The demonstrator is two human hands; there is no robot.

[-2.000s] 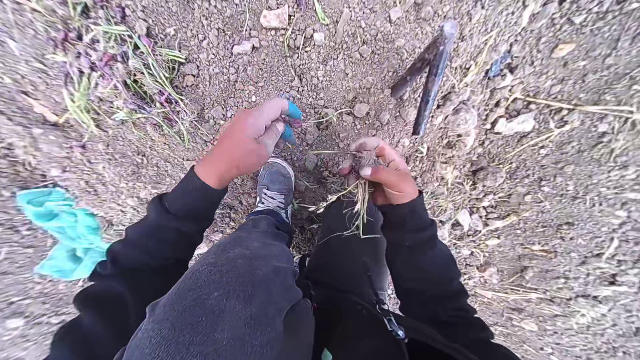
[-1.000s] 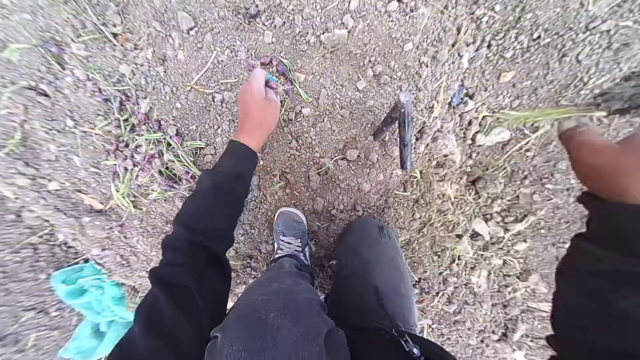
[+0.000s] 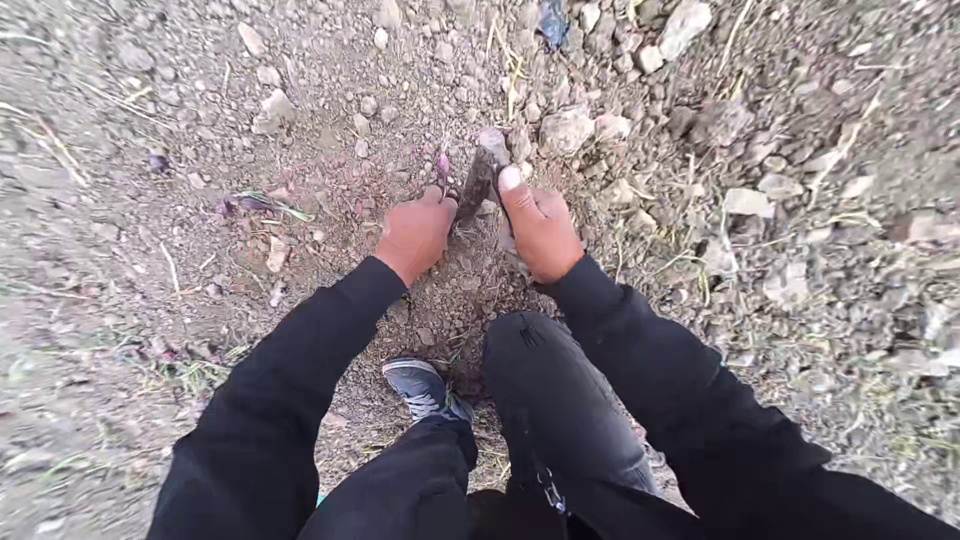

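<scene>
My right hand (image 3: 544, 229) is closed around one arm of a short, dark, angled hand tool (image 3: 480, 180), thumb on top; its exact kind cannot be told. The tool's other arm slants down to the left, close to my left hand (image 3: 416, 232). That hand has its fingers curled in at the soil, beside the tool; what its fingertips touch is hidden. A small purple bulb or stem (image 3: 443, 166) shows just above the left fingers.
A purple bulb with green leaves (image 3: 259, 204) lies on the soil at the left. Pale stones (image 3: 566, 131) and dry stalks are scattered at the right. A dark blue scrap (image 3: 553, 24) lies at the top. My grey shoe (image 3: 420, 386) stands below my left hand.
The tool lay on the ground before and is now in my right hand, which has come in from the far right. My left hand has come beside it. The view has shifted.
</scene>
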